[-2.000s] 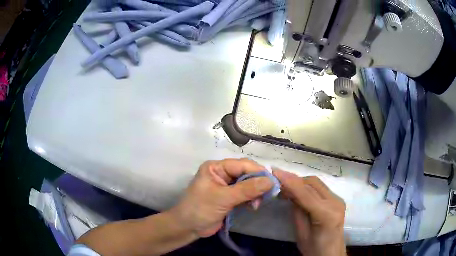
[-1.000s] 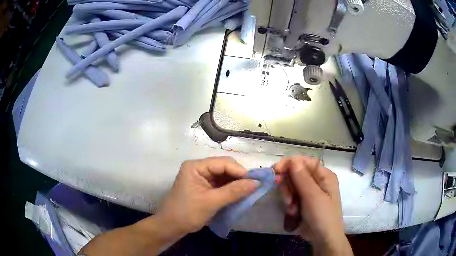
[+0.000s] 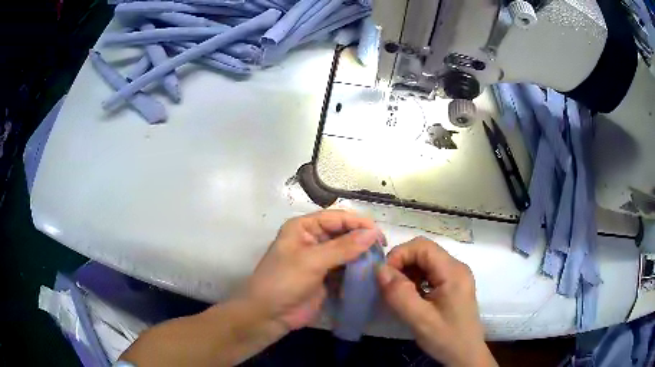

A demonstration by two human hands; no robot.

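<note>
A blue-grey fabric strap [image 3: 357, 297] hangs down over the table's front edge from between my hands. My left hand [image 3: 316, 261] grips its upper end between thumb and fingers. My right hand [image 3: 431, 290] is bent at the strap's right side, with thumb and fingertips pinched at its edge. The strap is slightly blurred, and its top end is partly hidden by my fingers.
The white table [image 3: 194, 179] carries heaped rounded straps [image 3: 187, 54] at upper left. A sewing machine head [image 3: 553, 50] stands over a lit needle plate [image 3: 388, 158]. Black snips [image 3: 507, 165] lie beside flat strips [image 3: 556, 193]. White wrapping [image 3: 108, 315] shows at lower left.
The strap has turned from slanting down-left to hanging nearly straight down. My right hand has dropped slightly, its fingers now lower along the strap's edge. The whole view has shifted a little.
</note>
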